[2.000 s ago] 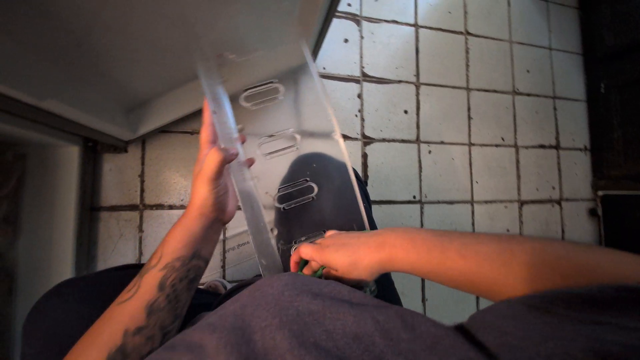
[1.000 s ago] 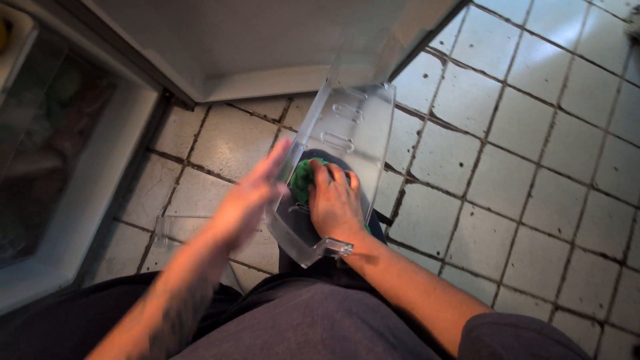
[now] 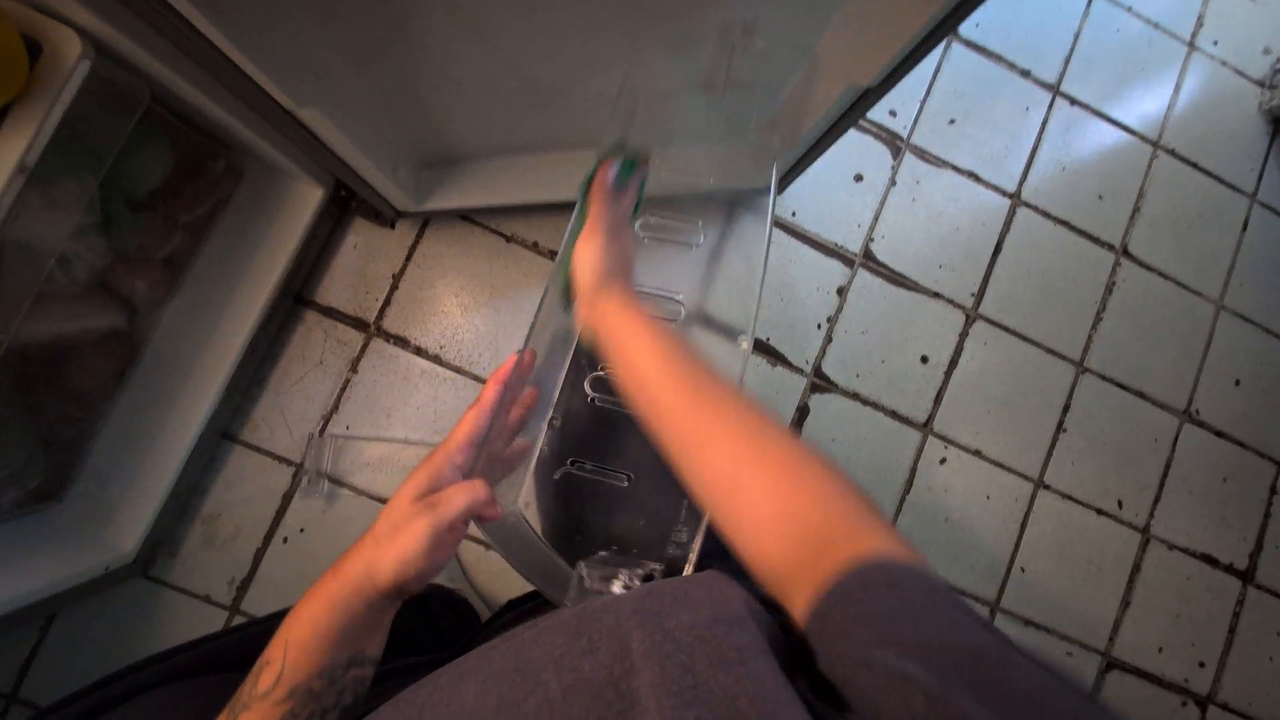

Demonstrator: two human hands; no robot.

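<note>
A clear plastic refrigerator bin [image 3: 690, 270] with oval slots in its base lies lengthwise in front of me, its near end by my lap. My left hand [image 3: 450, 490] grips the near part of the bin's left wall, fingers on one face and thumb toward the rim. Inside, my right hand [image 3: 605, 235], blurred, presses a green cloth or sponge [image 3: 628, 172] along the far part of that same left wall. My right forearm crosses over the bin and hides part of its base.
An opened refrigerator door [image 3: 560, 90] spans the top. To the left, the refrigerator's lower compartment [image 3: 120, 270] holds a clear drawer with bagged contents. Another clear plastic piece [image 3: 375, 462] lies on the tiled floor [image 3: 1000, 300] left of the bin.
My right hand has moved with the green thing from the middle of the bin to its far left wall. My left hand, blurred by the wall a second ago, now rests nearer its close end.
</note>
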